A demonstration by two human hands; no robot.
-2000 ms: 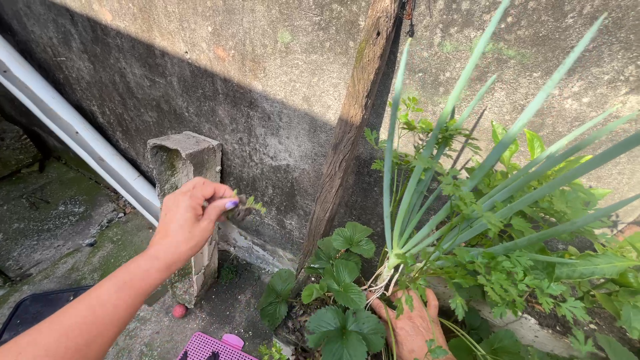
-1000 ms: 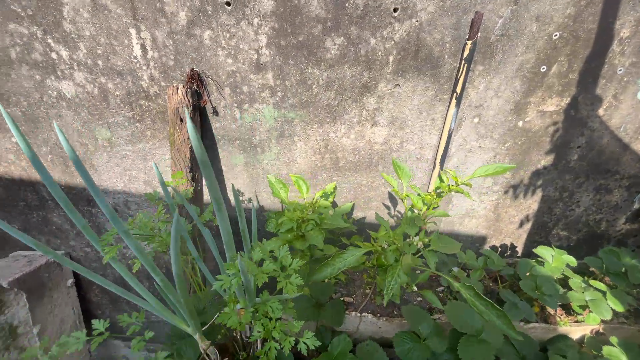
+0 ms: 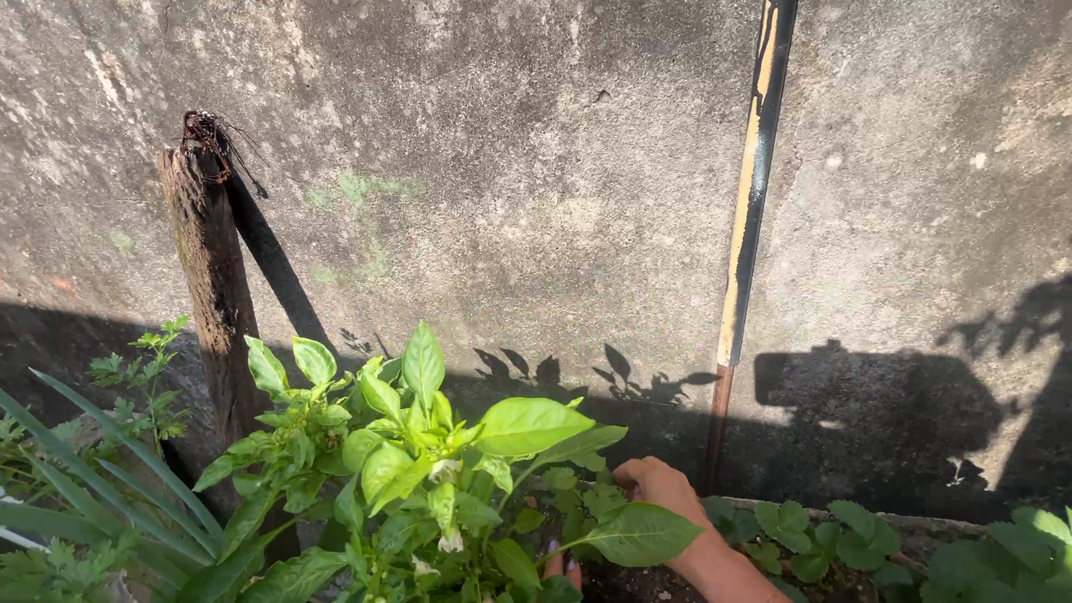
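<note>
A pepper plant [image 3: 444, 452] with bright leaves and small whitish flowers stands in the lower middle. My right hand [image 3: 670, 507] reaches in behind its right side, near low lobed leaves; its fingertips are partly hidden, so what they touch cannot be told. Of my left hand [image 3: 563, 565] only a few fingertips with painted nails show, low among the stems by the dark soil [image 3: 624, 582]; leaves cover the rest, and any hold is hidden. Long green onion leaves [image 3: 142, 477] and parsley-like foliage [image 3: 155, 377] grow at the lower left.
A weathered wooden post [image 3: 213, 293] with rusty wire on top leans at the left. A black and cream pole [image 3: 749, 201] stands against the rough concrete wall [image 3: 519, 167]. Strawberry-like leaves [image 3: 804, 536] line the bed's edge at the lower right.
The view has swung right, away from the onion clump. My right hand, unseen one second ago, now reaches in beside the pepper plant, and fingertips of my left hand show below.
</note>
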